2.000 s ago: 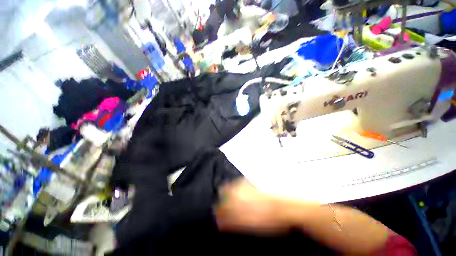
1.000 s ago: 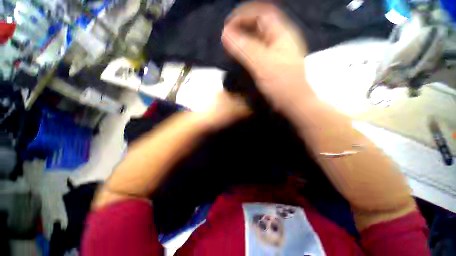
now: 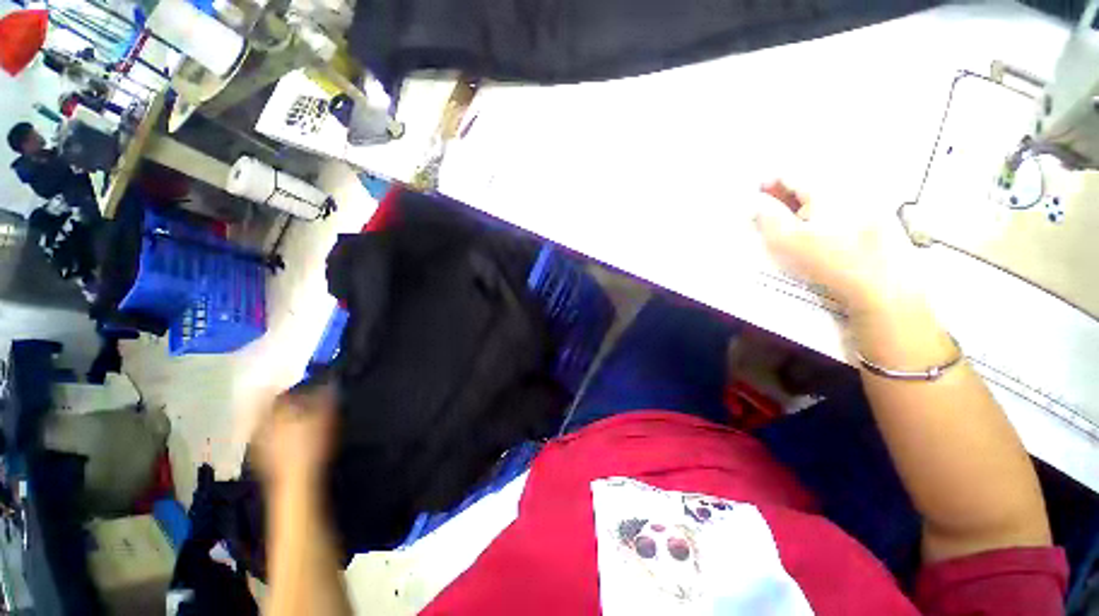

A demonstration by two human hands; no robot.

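Note:
A heap of black garments (image 3: 446,373) lies below the table's front edge, over a blue crate. My left hand (image 3: 295,433) is blurred at the left side of this heap; whether it grips any cloth cannot be told. My right hand (image 3: 832,247) is over the white sewing table (image 3: 627,157), left of the needle area, with fingers loosely bent and no cloth seen in it. Another black garment (image 3: 603,36) lies flat along the table's far side. The sewing machine's needle end (image 3: 1024,169) shows at the right edge.
A blue lattice crate (image 3: 199,289) stands on the floor at the left. A white roll (image 3: 277,187) and another machine's table corner (image 3: 301,114) are at the upper left. A person in dark clothes (image 3: 48,169) is at the far left. Black cloth hangs at the lower left.
The view has turned downward and left. My hands, close together over black cloth a second ago, are now apart: left down by the heap, right over the table.

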